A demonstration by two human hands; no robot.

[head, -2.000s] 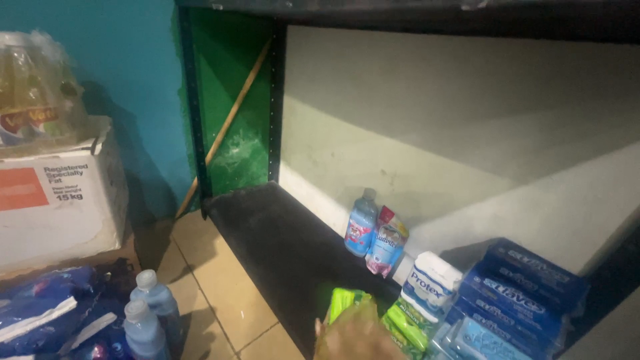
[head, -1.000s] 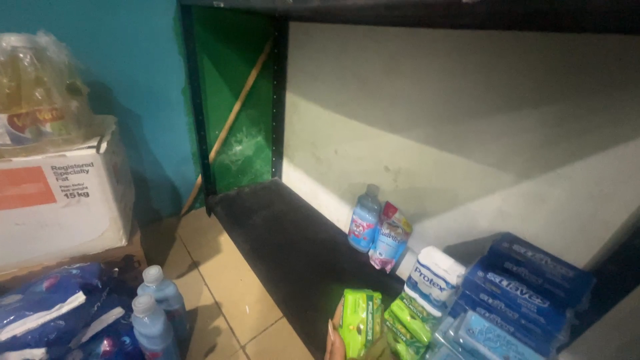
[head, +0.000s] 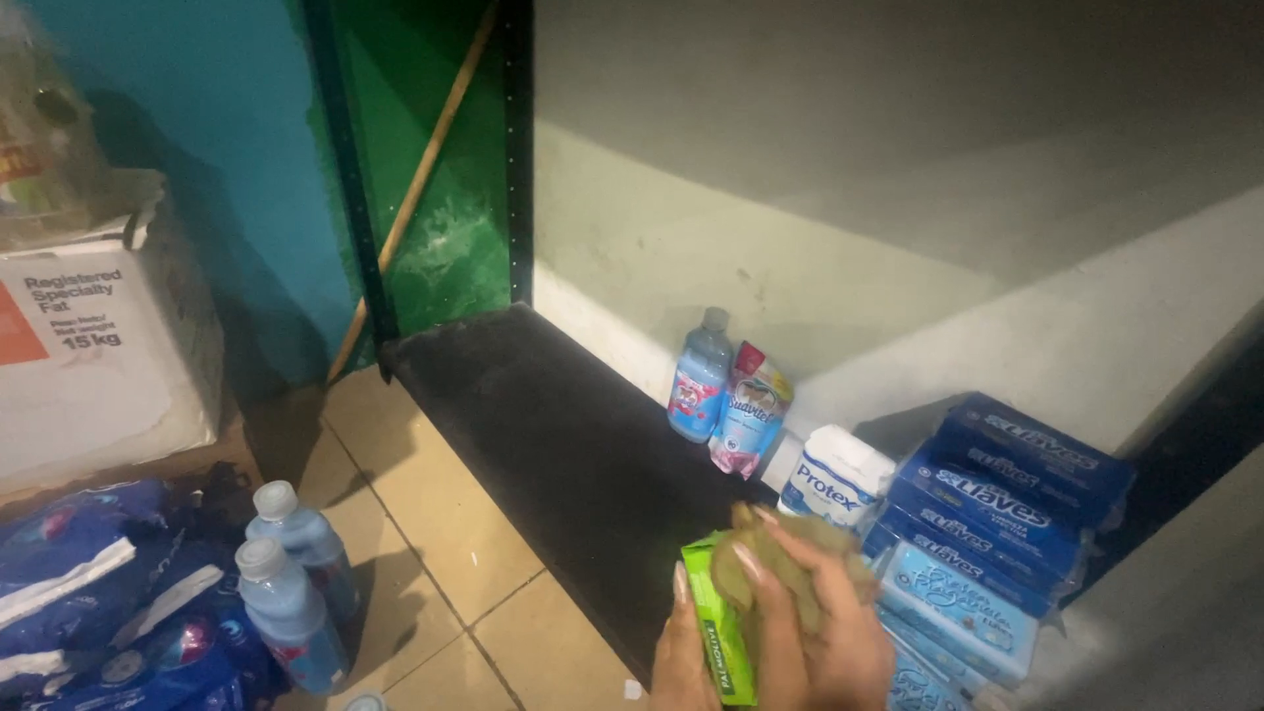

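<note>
My left hand (head: pixel 683 647) grips a green Palmolive soap pack (head: pixel 726 632) by its left side, over the front edge of the black shelf (head: pixel 573 425). My right hand (head: pixel 815 612) holds a blurred olive-brown cloth (head: pixel 780 568) against the pack's upper right. Just behind the hands stands a white Protex pack (head: pixel 834 479). Beside it are stacked blue Llaves soap packs (head: pixel 997 494) and light blue soap packs (head: pixel 963 602). Farther back, a blue softener bottle (head: pixel 700 375) and a Suavitel pouch (head: pixel 750 410) stand side by side near the wall.
On the left are a white carton (head: pixel 109 346) with a wrapped item on top, blue plastic packages (head: pixel 89 592) and light blue bottles (head: pixel 291 612) by the tiled floor (head: pixel 425 533). A wooden stick (head: pixel 425 178) leans by the dark shelf post (head: pixel 520 158).
One second ago the green pack was held upright with its broad face showing; now it is turned more edge-on, with the cloth in my right hand against it. The view has shifted closer.
</note>
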